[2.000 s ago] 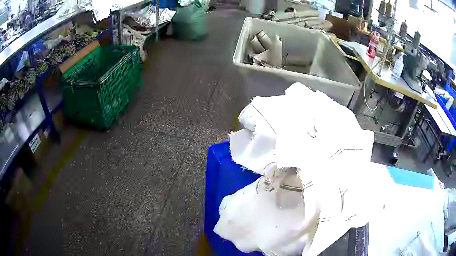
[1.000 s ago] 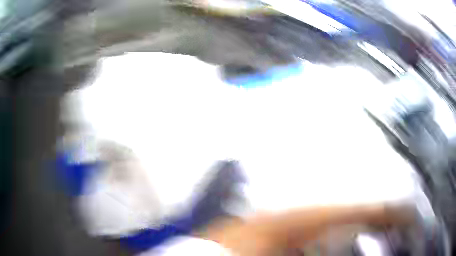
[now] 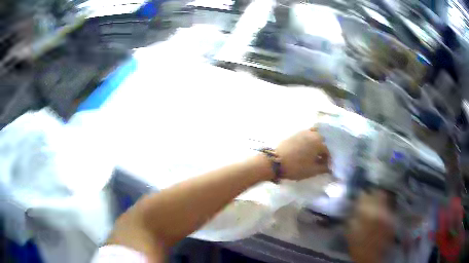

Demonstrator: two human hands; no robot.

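Observation:
White cloth (image 3: 205,102), glaring in the light, covers most of the pale machine table. My left hand (image 3: 303,156), with a dark bracelet, reaches across it to the left side of a blurred sewing machine (image 3: 383,149). Its back faces me; its fingertips are hidden, and cloth lies against and below it. My right hand (image 3: 371,226) is strongly blurred at the lower right, in front of the machine. I cannot make out its fingers or anything in them. Needle and presser foot cannot be made out.
A crumpled white heap (image 3: 46,159) hangs over the left side, with some blue below it. A light-blue strip (image 3: 110,85) shows at the cloth's left edge. A red item (image 3: 450,228) is at the far lower right. Blurred tables and machines fill the back.
The view has swung right, from the bin and aisle to the machine. The blurred forearm has given way to my left hand at the machine, and my right hand now shows.

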